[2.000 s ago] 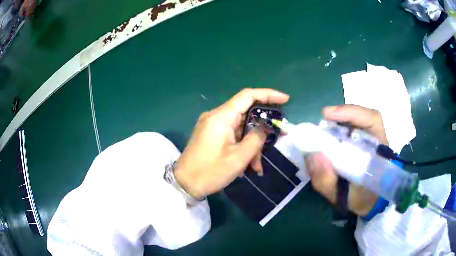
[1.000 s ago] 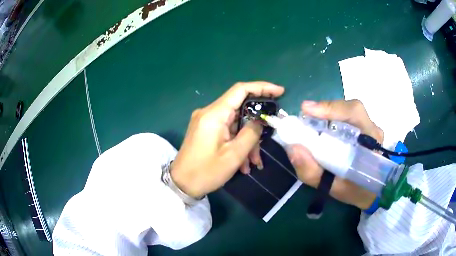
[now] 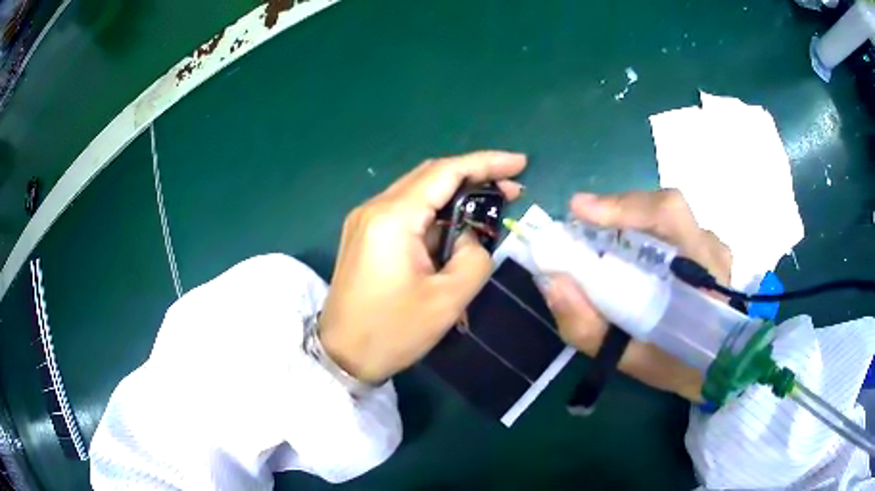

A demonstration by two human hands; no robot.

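My left hand holds a small black watch housing between its fingers, with shiny parts and pale dabs showing inside. My right hand grips a large clear dispensing syringe filled with white. Its yellowish-green needle points at the housing's right edge; I cannot tell if they touch. A green adapter sits at the syringe's rear. A die-cut pad sheet with black rectangles and white edges lies below both hands, partly hidden by them.
White wiping paper lies at the right. A black cable and a clear air hose run off to the right. A narrow pad strip lies at far left. A white rusty rail curves across the upper left. A white tube lies at upper right.
My left hand has moved slightly left and turned the housing. The needle, earlier over the housing's inside, is now at its right edge. The syringe's rear has moved left.
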